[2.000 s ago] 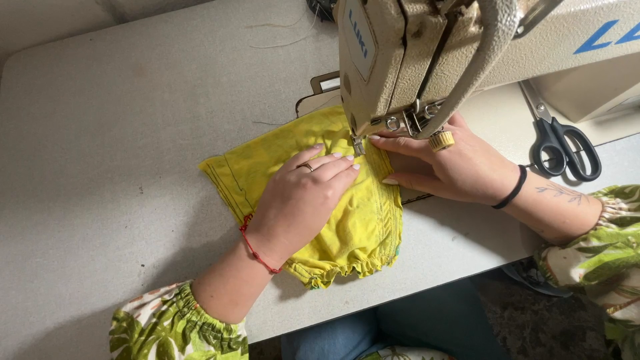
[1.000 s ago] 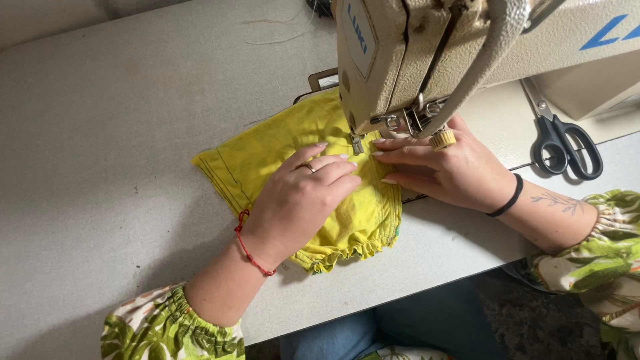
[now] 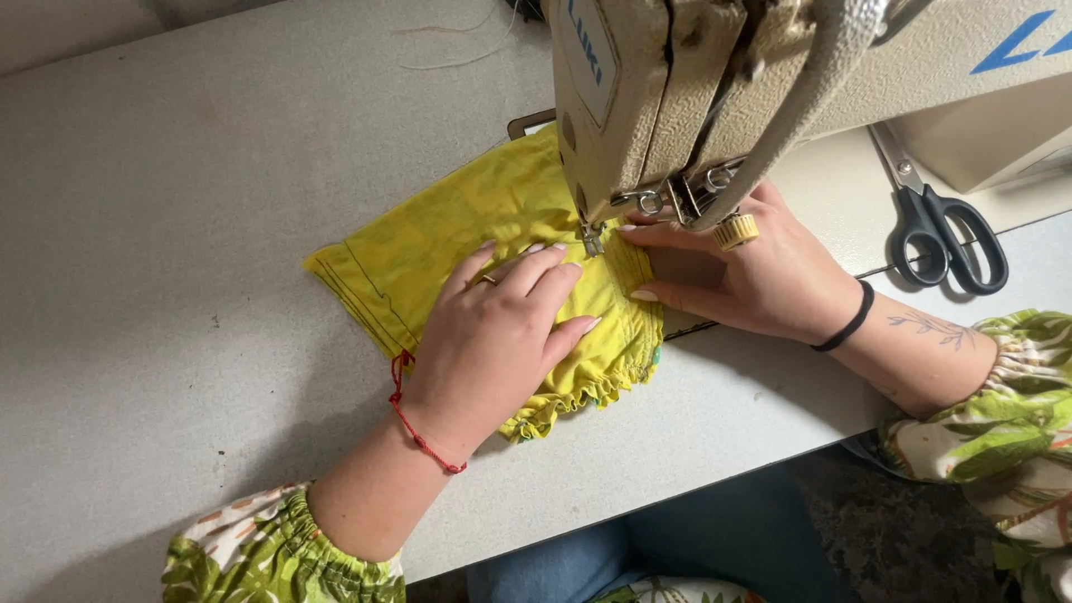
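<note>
A yellow fabric piece [image 3: 452,218] with dark stitch lines at its left end and a gathered, ruffled lower edge lies under the presser foot [image 3: 592,240] of a sewing machine [image 3: 636,92]. My left hand [image 3: 502,335] rests on the fabric with fingers spread, left of the foot. Just right of the foot, my right hand [image 3: 745,260] has its thumb and fingertips at the fabric's right edge; its upper fingers are partly hidden behind the machine head. Whether the right hand pinches the cloth is not clear.
Black-handled scissors [image 3: 930,218] lie on the machine bed at the right. Loose threads [image 3: 456,65] are on the grey table [image 3: 167,209] near its back. The table's front edge runs above the person's legs.
The fabric's ruffled lower edge has moved up, towards the machine. My left hand has its thumb spread out to the right, where earlier the thumb was not visible.
</note>
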